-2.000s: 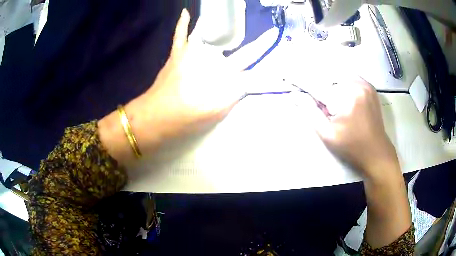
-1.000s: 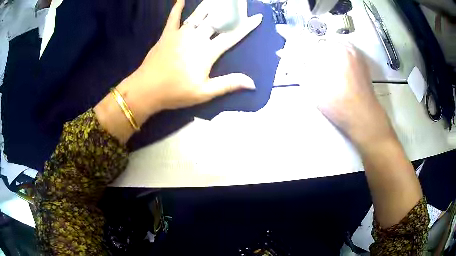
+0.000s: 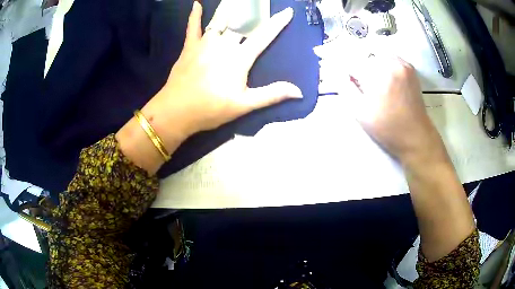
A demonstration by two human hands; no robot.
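Observation:
The navy garment panel [image 3: 113, 73] covers the left of the machine table, its uneven right edge near the metal presser foot [image 3: 311, 12]. My left hand [image 3: 212, 82] lies flat on the panel, fingers spread, thumb and forefinger pointing right. A pale, washed-out shape [image 3: 248, 16] shows between its fingers. My right hand [image 3: 389, 107] is right of the cloth, curled on a slim tool with a reddish part [image 3: 354, 83]. Glare hides the tool's tip and my right fingertips.
A slim metal tool [image 3: 433, 42] lies on the table to the right. Black scissor handles [image 3: 491, 121] lie beside dark strips [image 3: 480, 51], with a small white paper [image 3: 471, 95] nearby. The table's front edge [image 3: 282, 203] curves across, with dark cloth [image 3: 282, 237] below it.
Compared with two seconds ago, the navy cloth lies further right and flat below the presser foot, and my left hand has spread on it. Since one second ago, hand and cloth have shifted slightly right.

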